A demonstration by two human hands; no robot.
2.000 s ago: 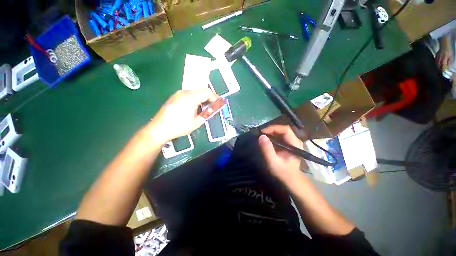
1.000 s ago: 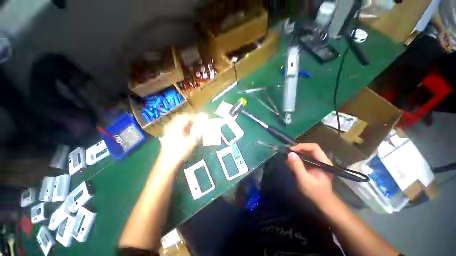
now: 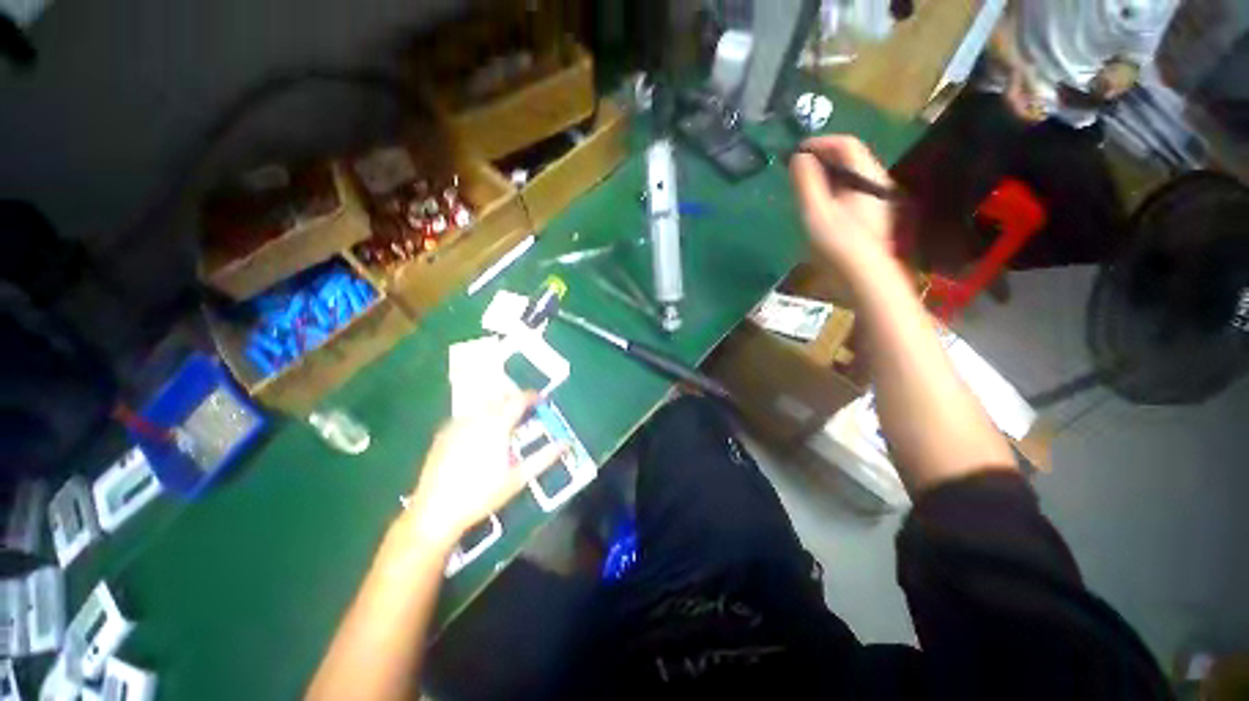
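Observation:
My left hand (image 3: 473, 473) is over the white frames at the bench's front edge, thumb and index finger apart, with no held part visible. A white frame (image 3: 573, 479) lies beside its fingertips, with a small blue and reddish piece at its inner side, partly hidden. Another white frame (image 3: 538, 367) lies behind, and one more is partly under my left wrist. White flat plates (image 3: 473, 367) lie next to them. My right hand (image 3: 842, 206) is raised at the bench's far right, closed around a dark, slim tool (image 3: 860, 181); its tip is not clear.
A hammer (image 3: 630, 349) and a grey electric screwdriver (image 3: 663, 226) lie on the green bench. Cartons with blue inserts (image 3: 308, 322) and red parts (image 3: 418, 226), and a blue screw bin (image 3: 199, 425), stand behind. White housings (image 3: 96, 630) are at left. A person (image 3: 1082, 69) and a fan (image 3: 1185, 288) are at right.
The view has shifted. My right hand has moved from the front edge up to the far right with the dark tool. My left hand has come back from near the cartons to the frames.

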